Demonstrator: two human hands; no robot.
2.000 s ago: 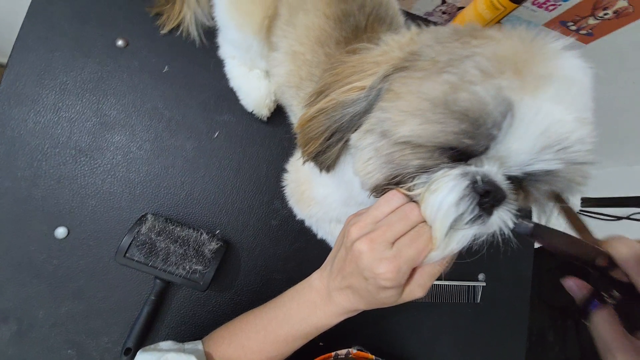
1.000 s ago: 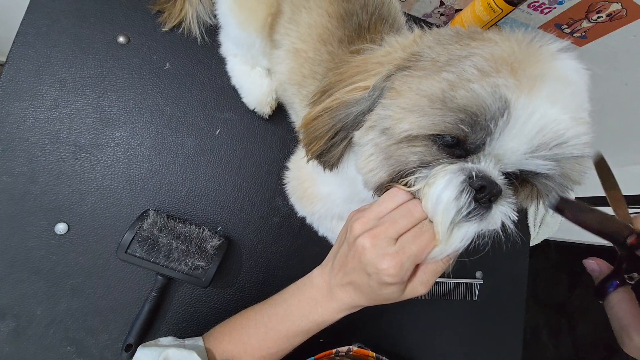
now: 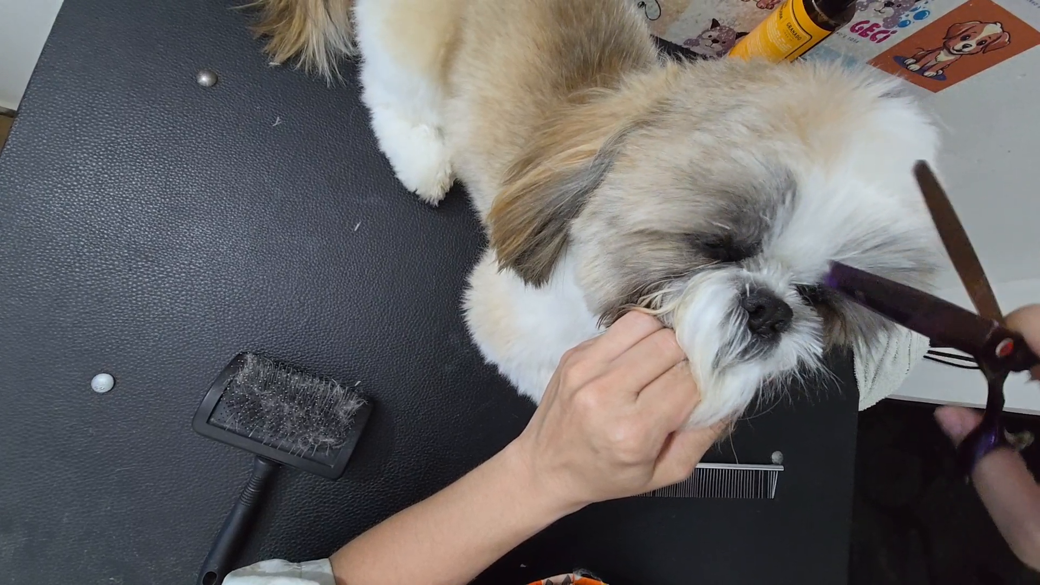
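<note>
A small white and tan long-haired dog (image 3: pixel 699 162) is on a black padded table (image 3: pixel 268 211), its head tipped down toward the camera. My left hand (image 3: pixel 621 406) is closed on the fur at the side of its muzzle, below the cheek. At the right edge my right hand (image 3: pixel 1003 455), partly cut off, holds purple grooming scissors (image 3: pixel 918 305) by the finger rings. Their blades are spread, one in front of the fur beside the dog's eye, the other raised to its right. The eye on the left looks closed.
A slicker brush (image 3: pixel 284 406) full of loose hair lies at lower left. A metal comb (image 3: pixel 723 481) is partly hidden behind my left hand. An orange-yellow bottle (image 3: pixel 788 32) stands behind the dog. Metal studs (image 3: pixel 206 78) dot the table; a whitish cloth (image 3: pixel 886 366) hangs by its right edge.
The scissors have moved from low beside the muzzle, up and across to the dog's eye area, with the blades spread. The eye on the left, open one second ago, now looks closed. My left hand stays put.
</note>
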